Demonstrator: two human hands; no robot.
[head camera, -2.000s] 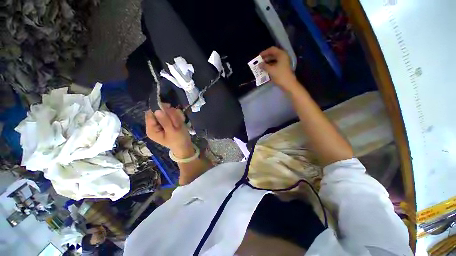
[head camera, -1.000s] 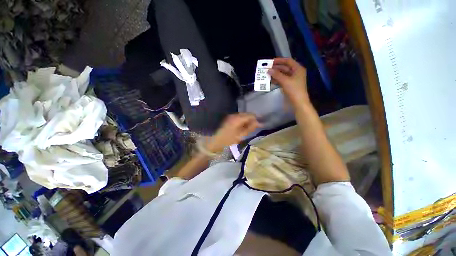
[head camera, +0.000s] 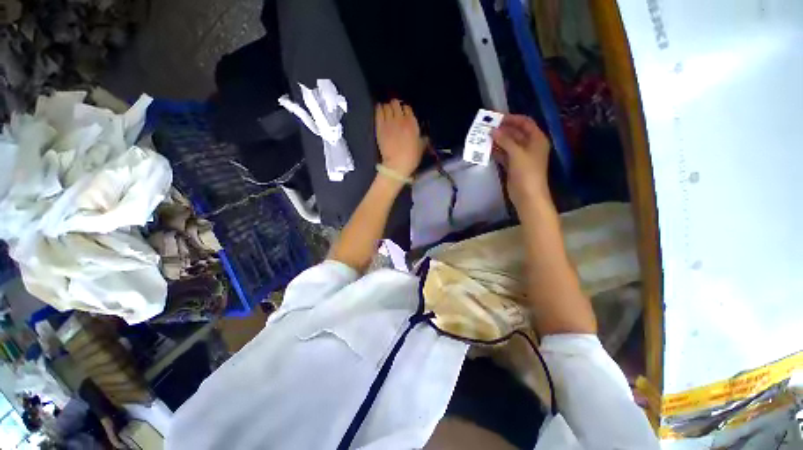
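Observation:
My right hand (head camera: 524, 154) holds a small white printed ticket (head camera: 479, 137) by its edge, above the lap. My left hand (head camera: 398, 139), with a pale band at the wrist, lies over dark cloth (head camera: 414, 53); its fingertips are hard to make out, and I cannot tell whether it grips anything. A thin dark cord (head camera: 453, 193) hangs just right of it over a pale grey patch. A knotted bunch of white strips (head camera: 331, 130) lies on a long dark grey piece (head camera: 321, 39), left of my left hand.
A blue crate (head camera: 255, 264) stands at the left, with loose cords and a pale strip (head camera: 302, 206) by it. A heap of white cloth (head camera: 97, 211) is farther left. The white table (head camera: 731, 202), with a brown edge and yellow tape (head camera: 731, 393), is at the right.
My left hand moved from the left side, where it had a pale strip, to the dark cloth beside the ticket. My right hand keeps the ticket, now slightly tilted and farther right.

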